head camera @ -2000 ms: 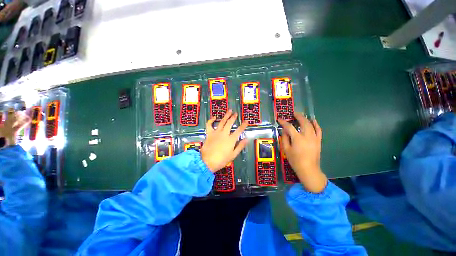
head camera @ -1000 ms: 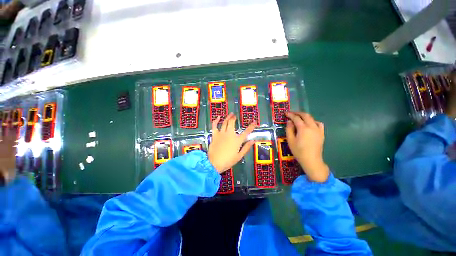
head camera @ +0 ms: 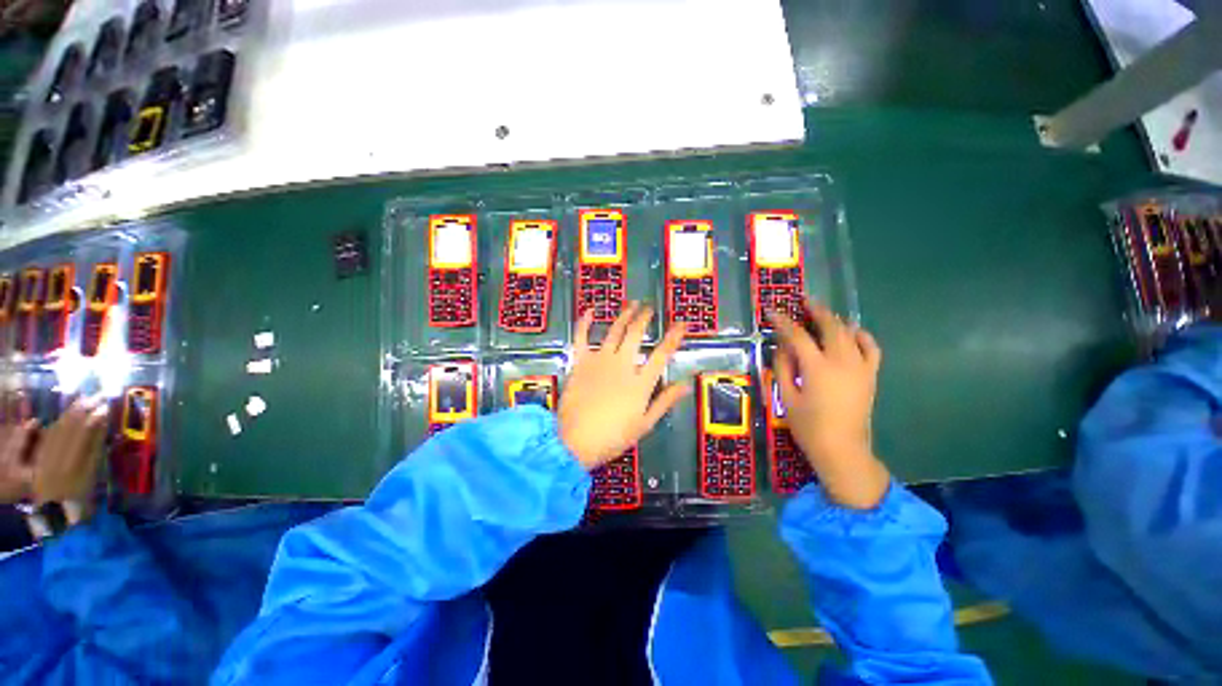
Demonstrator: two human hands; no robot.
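Note:
A clear blister tray (head camera: 844, 322) holds two rows of face-up keypad phones with red-orange edges. In the back row, four screens are white and the middle phone (head camera: 602, 255) shows blue. The front-row screens I can see look mostly dark, as on one phone (head camera: 725, 436). My left hand (head camera: 614, 385) is spread over the middle, fingertips at the keypads of the middle phone and the one to its right; it holds nothing. My right hand (head camera: 831, 395) has its fingertips at the keypad of the back right phone (head camera: 776, 275) and partly covers the front right phone.
White scraps (head camera: 260, 366) and a small black block (head camera: 350, 253) lie left of the tray. Another phone tray (head camera: 174, 308) with a person's hands is at far left. A white board (head camera: 536, 81) bears black phones at back left. At right are a phone tray (head camera: 1126, 261), a blue sleeve and a grey post.
The view has shifted slightly. My right fingertips have spread apart at the back right phone. The middle phone's screen content has changed. The neighbour's hands at left have moved over their tray's front row.

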